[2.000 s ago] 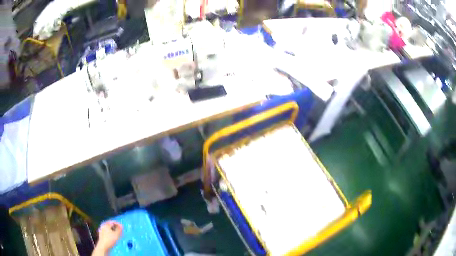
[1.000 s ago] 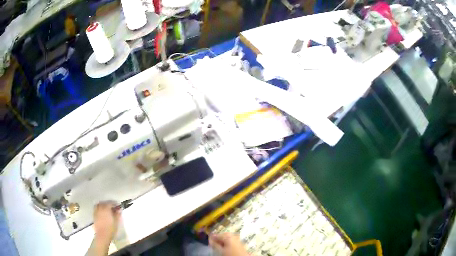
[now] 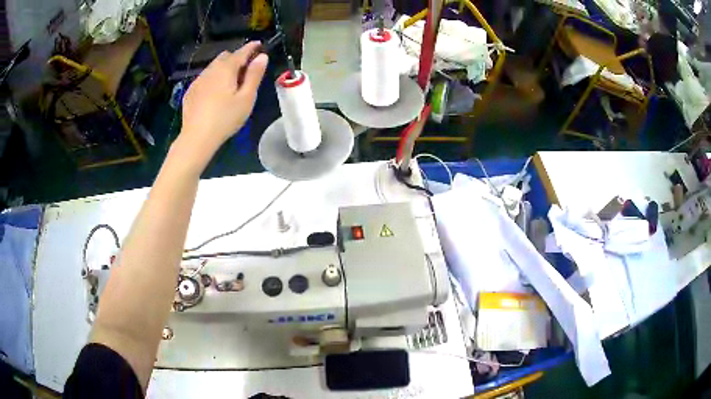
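Note:
My left hand [image 3: 226,93] reaches up at the upper left, beside a white thread cone [image 3: 300,117] with a red top, without visibly touching the cone. A small dark thing [image 3: 273,40] shows at my fingertips; I cannot tell whether I hold it. The cone stands on a grey disc [image 3: 273,160]. A second white cone [image 3: 380,74] stands to its right. The pale sewing machine [image 3: 390,265] lies below, with an orange-red switch [image 3: 357,232]. My left forearm covers part of the machine's left end. My right hand is not in view.
A black phone [image 3: 366,369] lies in front of the machine. A red pole [image 3: 427,54] rises behind it. White fabric [image 3: 483,241] and an orange-white packet [image 3: 512,319] lie in the blue side tray [image 3: 534,362]. Yellow-framed trolleys stand at the back left and back right.
My left hand has moved from the machine's front edge up to the thread cones. My right hand has left the view. The view has shifted so the cones and machine appear more central.

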